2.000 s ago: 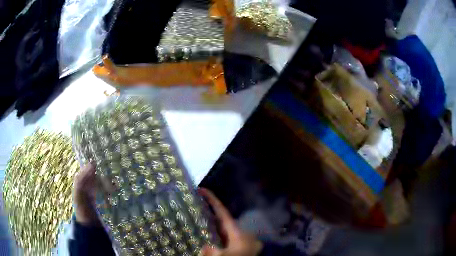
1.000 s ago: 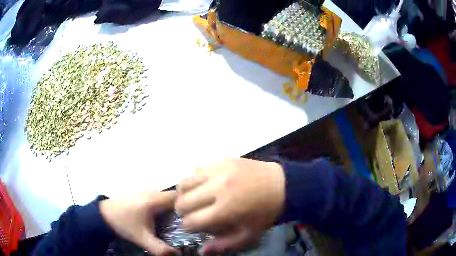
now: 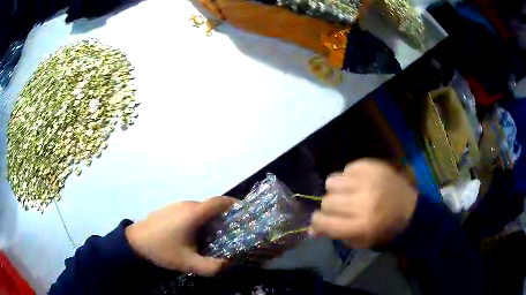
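Observation:
My left hand [image 3: 179,235] grips a thick stack of clear trays [image 3: 254,219] by its left side, at the table's near edge. A thin yellow rubber band [image 3: 291,233] stretches from the stack to my right hand [image 3: 366,203], which holds it in closed, slightly blurred fingers to the right of the stack. A large heap of small gold buttons [image 3: 69,118] lies on the white table [image 3: 219,115] at the left. The underside of the stack is hidden.
A black parcel with orange tape [image 3: 277,29] holds filled trays at the far edge. Loose rubber bands [image 3: 325,70] lie beside it. More gold pieces [image 3: 408,20] lie at the far right corner. Cardboard boxes [image 3: 447,135] stand at the right. A red basket [image 3: 12,276] shows at the near left.
The tray stack was held over the table, then low at the near edge, and now shows end-on. My right hand has moved right, away from the stack, pulling a rubber band.

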